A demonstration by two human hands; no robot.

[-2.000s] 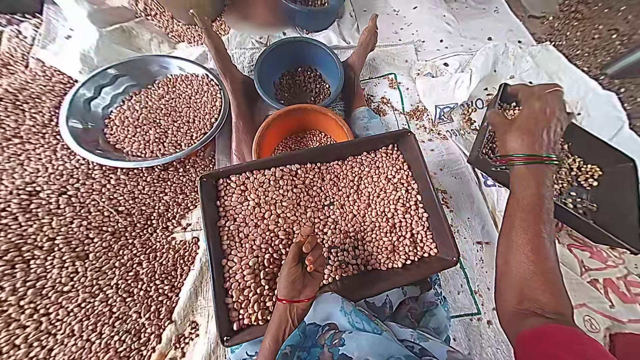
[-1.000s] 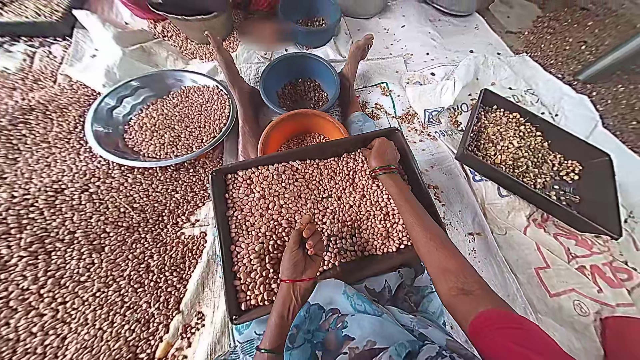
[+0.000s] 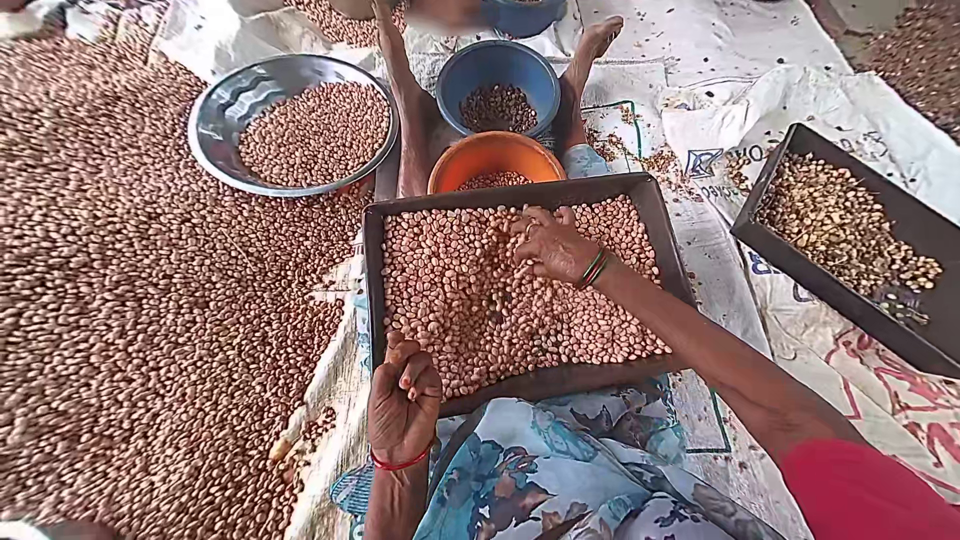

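A dark rectangular tray of pinkish-brown nuts or beans rests on my lap, tilted slightly. My right hand, with green and red bangles, touches the nuts right of the tray's middle, its fingers spread and bent. Over the tray's lower left corner, my left hand is raised with its fingers curled; whether something small lies inside cannot be seen. An orange bowl with similar nuts stands just beyond the tray. Behind it is a blue bowl holding darker pieces.
A steel basin of nuts stands at upper left, beside a large spread pile. At right, a second dark tray of paler, mixed pieces lies on printed woven sacks. Bare feet flank the blue bowl.
My right hand was over the right-hand tray, then at the lap tray's upper right edge, and is now on its nuts. My left hand has moved to the tray's lower left corner.
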